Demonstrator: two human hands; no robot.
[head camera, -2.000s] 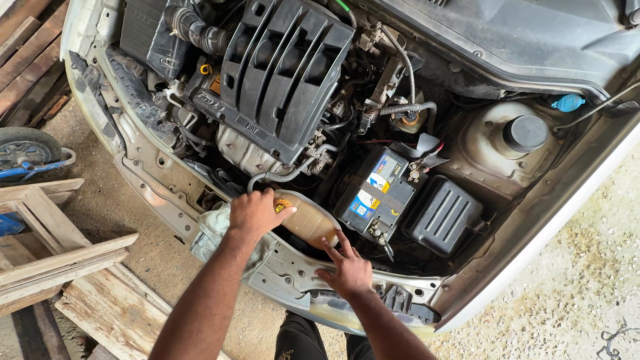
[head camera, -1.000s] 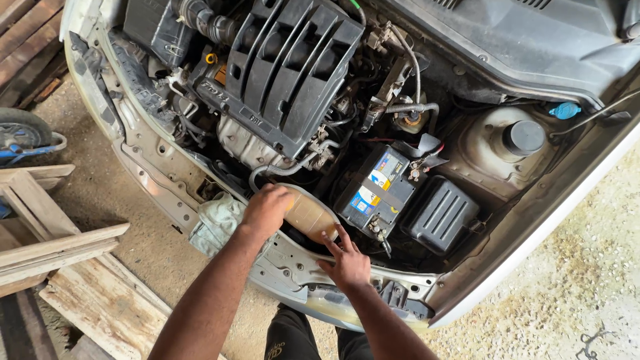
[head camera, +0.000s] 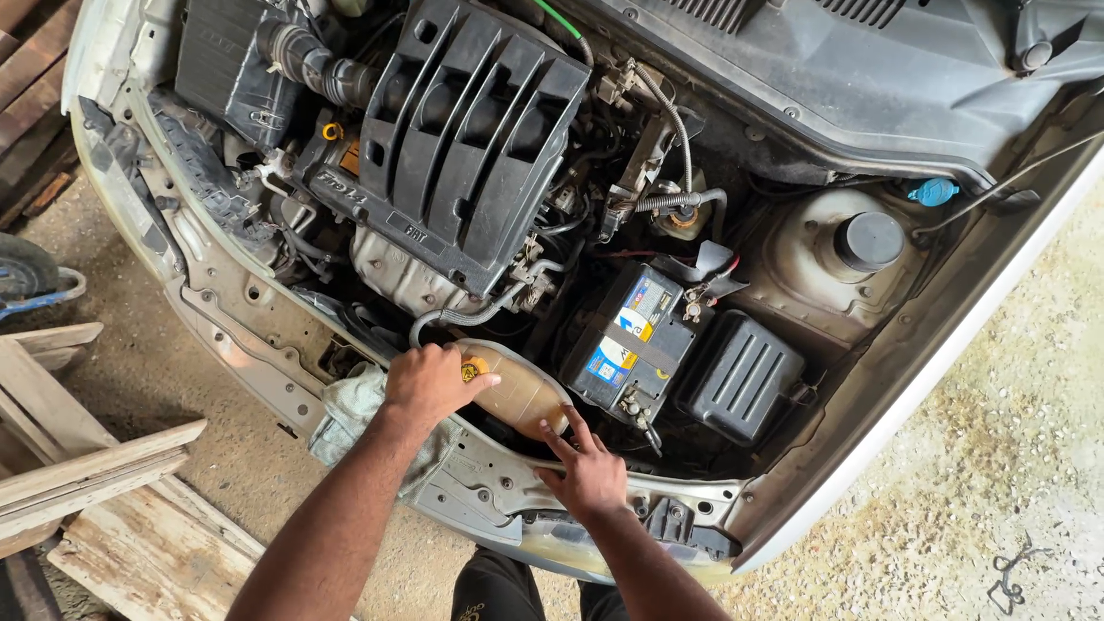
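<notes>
Both my hands are on a translucent, brownish plastic coolant reservoir (head camera: 517, 392) at the front of a car's engine bay. My left hand (head camera: 435, 381) rests at the reservoir's left end, its thumb beside the yellow cap (head camera: 472, 369); whether the fingers grip anything is hidden. Fingertips of my right hand (head camera: 586, 466) touch the reservoir's right end, fingers apart. A pale cloth (head camera: 354, 414) lies over the front crossmember under my left wrist. A grey hose (head camera: 466, 317) curves down just behind the reservoir.
Behind the reservoir stand the black Fiat engine cover (head camera: 474, 138) and, to the right, the car battery (head camera: 634, 336) and a ribbed black box (head camera: 740, 378). A thin prop rod (head camera: 1009, 185) crosses the right fender. Wooden boards (head camera: 95, 474) and a wheel (head camera: 24, 269) are at the left.
My left hand was over the yellow cap two seconds ago; now the cap shows beside its thumb. My right hand stays at the reservoir's right end.
</notes>
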